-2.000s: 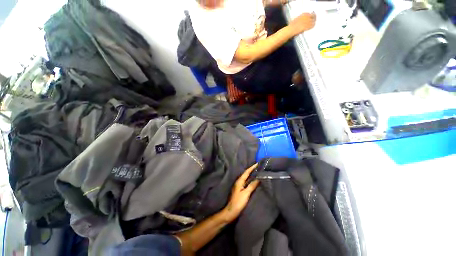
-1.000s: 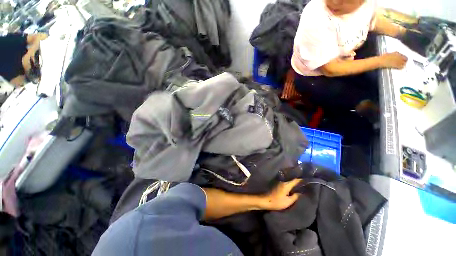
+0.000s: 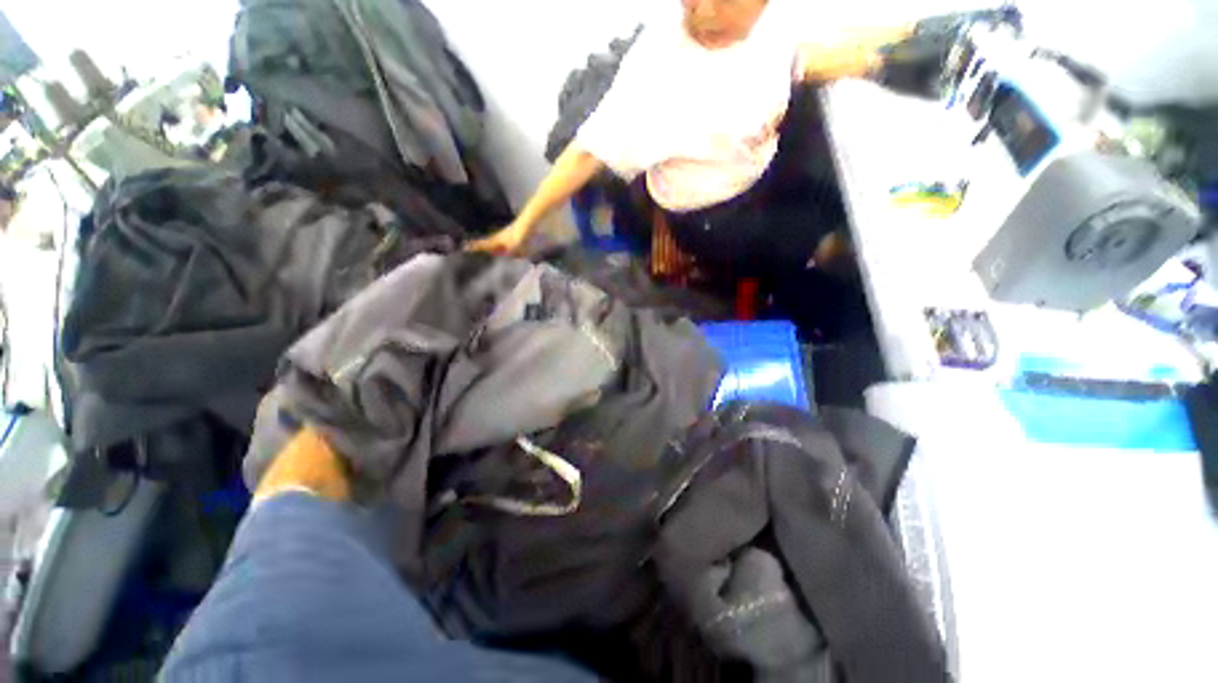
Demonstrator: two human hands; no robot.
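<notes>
A heap of charcoal grey garments [image 3: 534, 360] with pale seam stitching and a cream strip lies in front of me. My left hand [image 3: 307, 467], at the end of a blue sleeve, is at the left side of this heap. Its fingers are blurred and partly hidden by the cloth, so its grip cannot be made out. A darker grey garment piece [image 3: 761, 534] with pale stitching lies at the right of the heap, against the white table's edge. My right hand is not in view.
Another person [image 3: 695, 120] sits beyond, one hand at the heap's far edge. A blue crate [image 3: 761, 363] stands behind the garments. The white table [image 3: 1069, 534] with a grey machine [image 3: 1095, 234] is at right. More grey cloth [image 3: 174, 280] is piled at left.
My left hand has left the dark piece on the right and moved left to the heap, whose cloth has shifted. The other person's arm now reaches to the heap. The view has swung left and back.
</notes>
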